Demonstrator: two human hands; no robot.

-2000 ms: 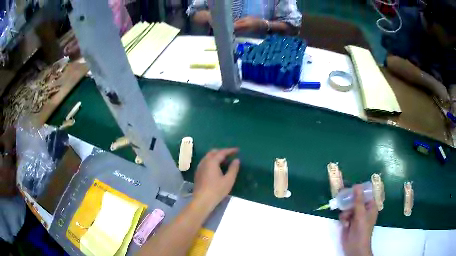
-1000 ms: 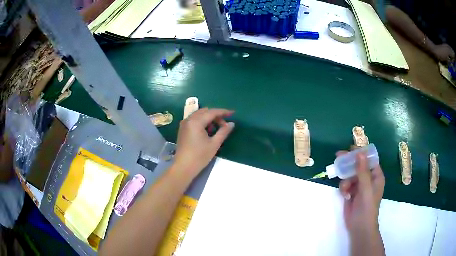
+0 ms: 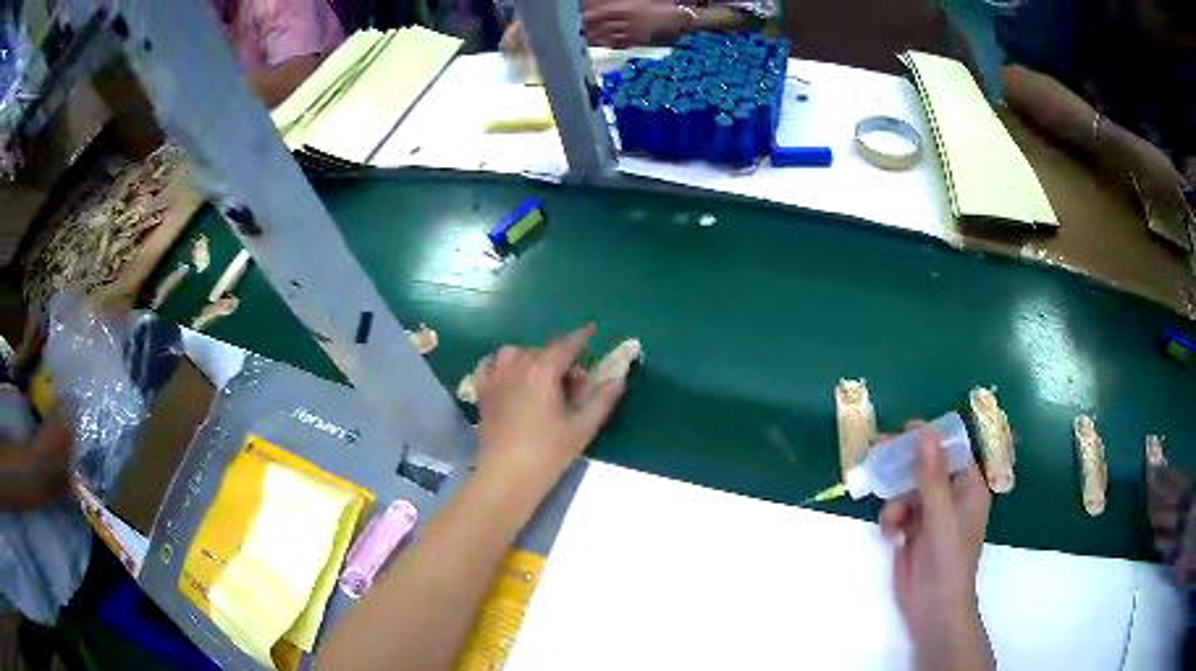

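My left hand (image 3: 531,406) is over the green belt, with a tilted beige part (image 3: 619,358) between its thumb and fingers; the fingers hide its lower end. Another beige part (image 3: 470,384) lies just left of this hand, partly covered. My right hand (image 3: 938,518) is shut on a translucent needle bottle (image 3: 912,459), its yellow-green tip pointing left above the belt's near edge. The bottle and hand overlap the lower end of an upright beige part (image 3: 855,417). More beige parts (image 3: 993,439) lie in a row to the right.
The green belt (image 3: 735,302) carries a blue cell (image 3: 517,226). A grey metal post (image 3: 295,249) slants across the left. A white sheet (image 3: 695,577) lies in front of me. A yellow envelope (image 3: 210,544) and pink oblong part (image 3: 379,548) are at left. Blue cells (image 3: 702,105) are heaped opposite.
My left hand has moved right, and the beige part by it is now tilted. The parts at right have shifted right. The view has tipped up slightly. My right hand still holds the bottle.
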